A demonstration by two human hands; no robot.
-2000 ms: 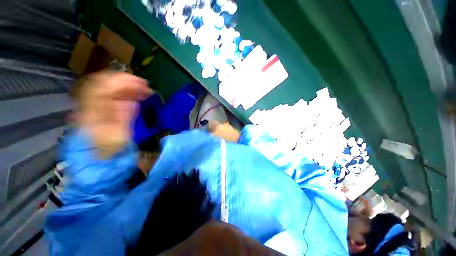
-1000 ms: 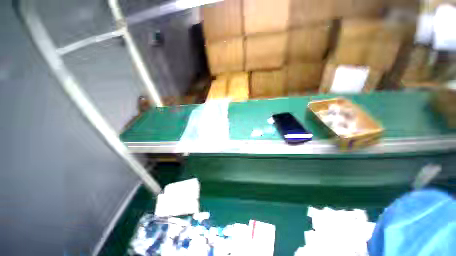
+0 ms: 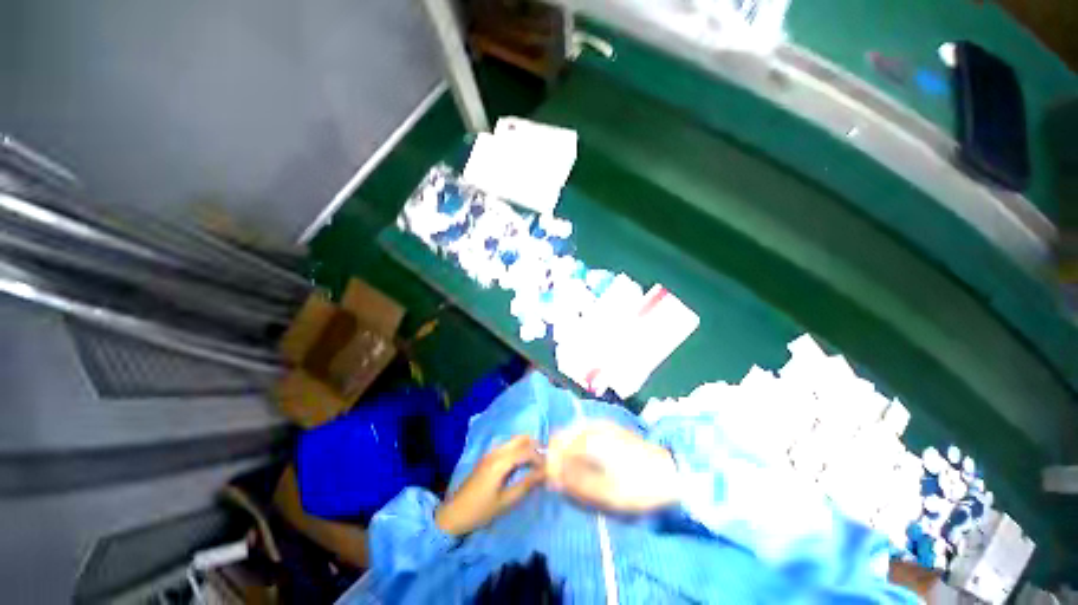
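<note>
My left hand [image 3: 493,482] and my right hand [image 3: 612,466] are in front of the blue work coat [image 3: 532,546], with fingertips close together. Something tiny and pale may be between the fingers; it is too small to tell. The right hand is blurred. Beyond the hands, flat cartons [image 3: 624,343] with a red band lie in a pile on the green bench. A loose heap of white and blue round discs [image 3: 520,266] adjoins them at the left. A wide heap of white paper slips [image 3: 804,414] lies to the right.
Stacked cartons [image 3: 526,163] stand behind the discs. A dark phone-like object [image 3: 991,116] lies at the upper right. An open cardboard box [image 3: 341,351] and a deep blue plastic item [image 3: 367,459] are below the bench at left. More discs [image 3: 952,502] lie far right.
The view has swung down from the bench's far side and brown boxes to my coat. Both hands, out of view one second ago, are now together at my front.
</note>
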